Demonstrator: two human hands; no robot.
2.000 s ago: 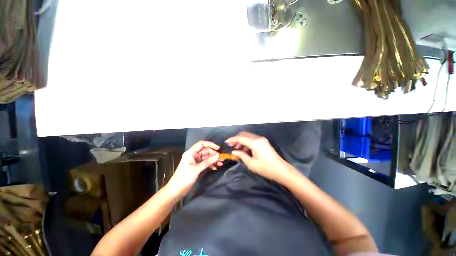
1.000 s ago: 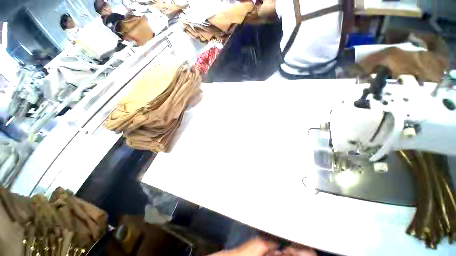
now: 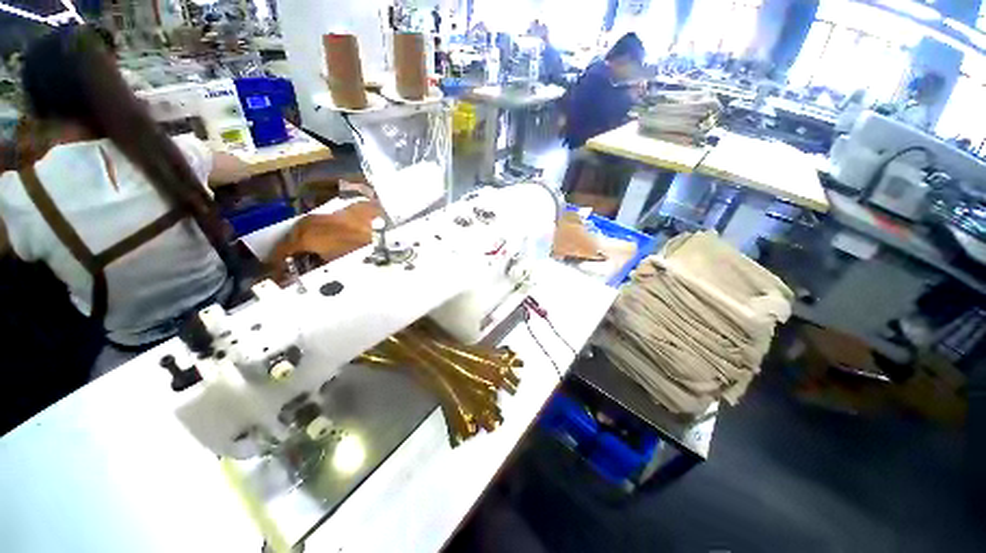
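Observation:
No hand shows in this frame; both are out of the picture. The white sewing machine lies diagonally over the table, its head at the lower left. A bright lamp spot shines beside the presser foot area. The grey machine bed lies under the arm. A zipper bundle of several brown-gold strips fans out from under the arm towards the table's right edge. A red-handled tool with dark cords lies at the right table end.
A beige-grey fabric stack sits on a stand at the right, with blue bins below. Two brown thread cones stand behind the machine. A person is at the left; another person is farther back. Brown fabric lies behind the machine.
The view has swung up and to the right. The hands seen earlier have left the picture, and the beige-grey stack and thread cones are now in view.

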